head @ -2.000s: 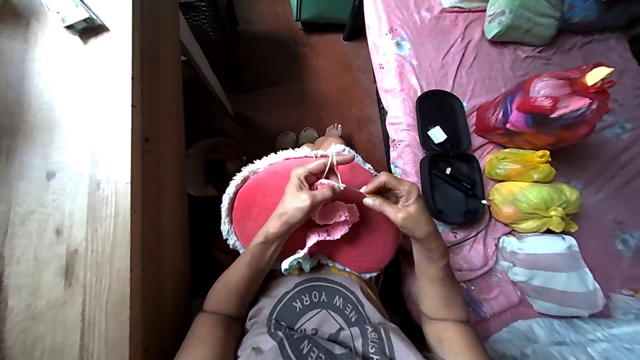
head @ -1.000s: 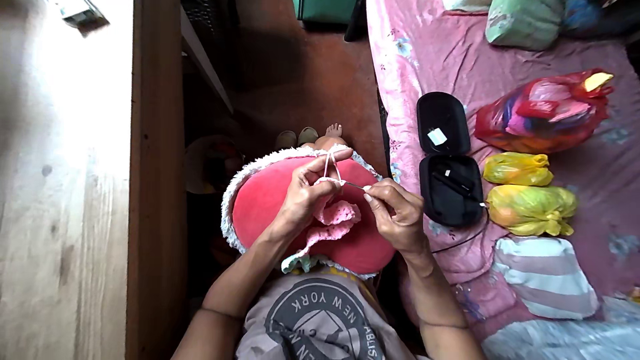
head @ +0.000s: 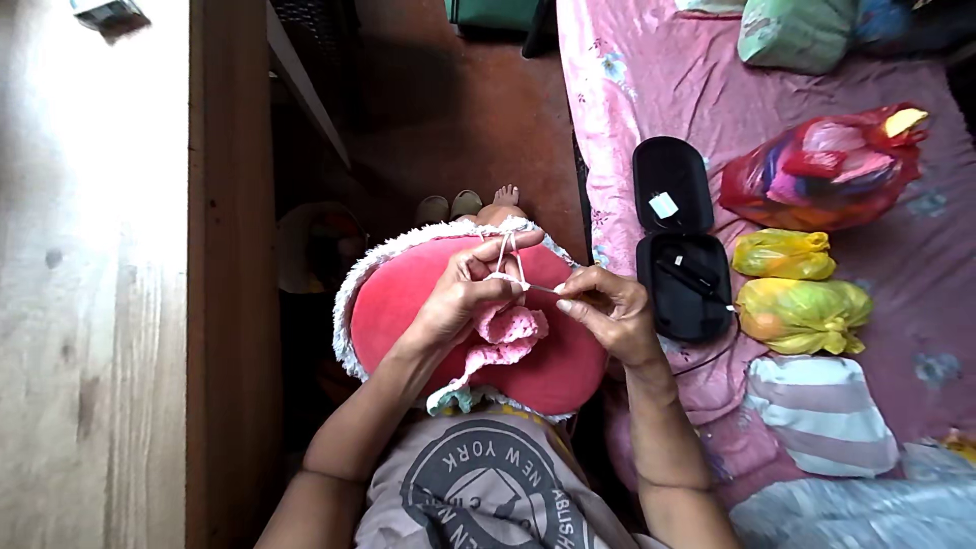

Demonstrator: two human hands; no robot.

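My left hand pinches the upper edge of a strip of pink crochet work, and white yarn loops over its raised index finger. A thin metal crochet hook is held between the thumb and fingers of my right hand; its tip meets the work at my left fingertips. The strip hangs in folds and ends in a mint-green part near my shirt. Under both hands, a red cushion with a fluffy white rim lies on my lap.
On the right, a bed with a pink sheet bears an open black case, a red plastic bag, yellow bags and a striped cloth. A wooden tabletop stands at the left. Slippers lie on the floor ahead.
My right hand and the hook have shifted slightly beside the work. My left hand stays in about the same place, with the yarn still over its index finger.
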